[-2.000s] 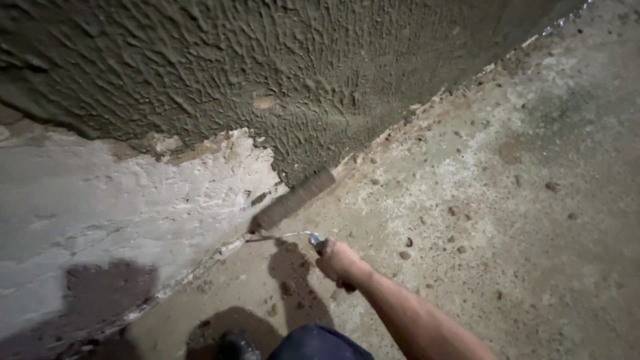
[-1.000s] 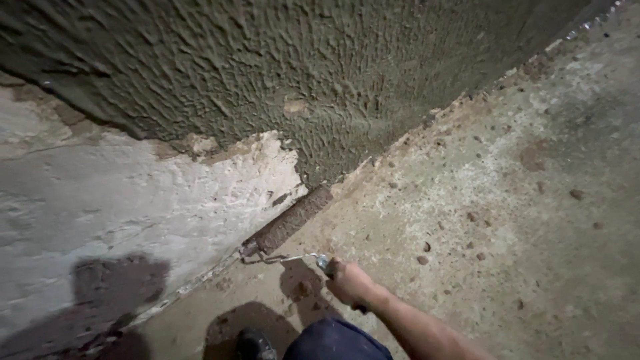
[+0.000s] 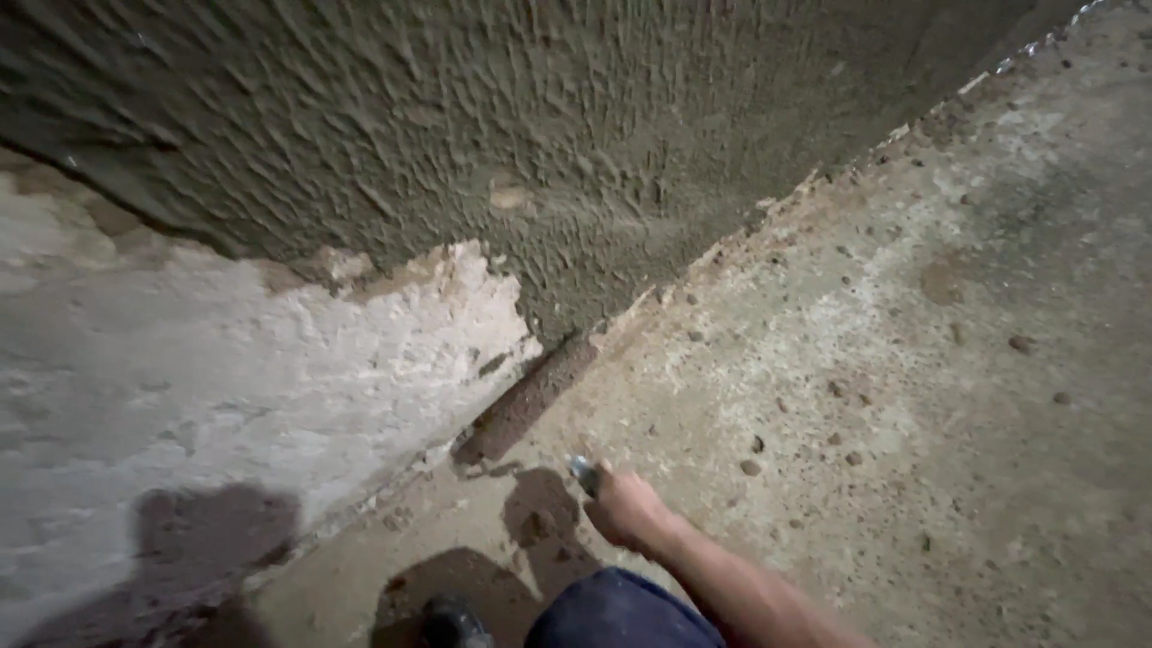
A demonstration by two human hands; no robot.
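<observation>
My right hand (image 3: 625, 511) is closed around the handle of a paint roller (image 3: 526, 400), below the middle of the view. The roller's dark, wet-looking sleeve lies along the corner where wall and floor meet. Its upper end reaches the lower tip of a dark green-grey ridged coating (image 3: 576, 135) on the wall. Left of the sleeve, the wall has a pale, rough surface (image 3: 225, 396) with a ragged brownish edge against the coating. The roller's wire frame is blurred. My left hand is not in view.
The concrete floor (image 3: 810, 432) carries small crumbs and brown stains. At the bottom are my knee in dark blue cloth (image 3: 621, 612) and a dark shoe (image 3: 453, 621). Shadows fall on wall and floor. A small tan patch (image 3: 509, 194) shows within the coating.
The roller has shifted slightly at the foot of the wall, still in my right hand. Its sleeve lay in the same corner area in both earlier frames.
</observation>
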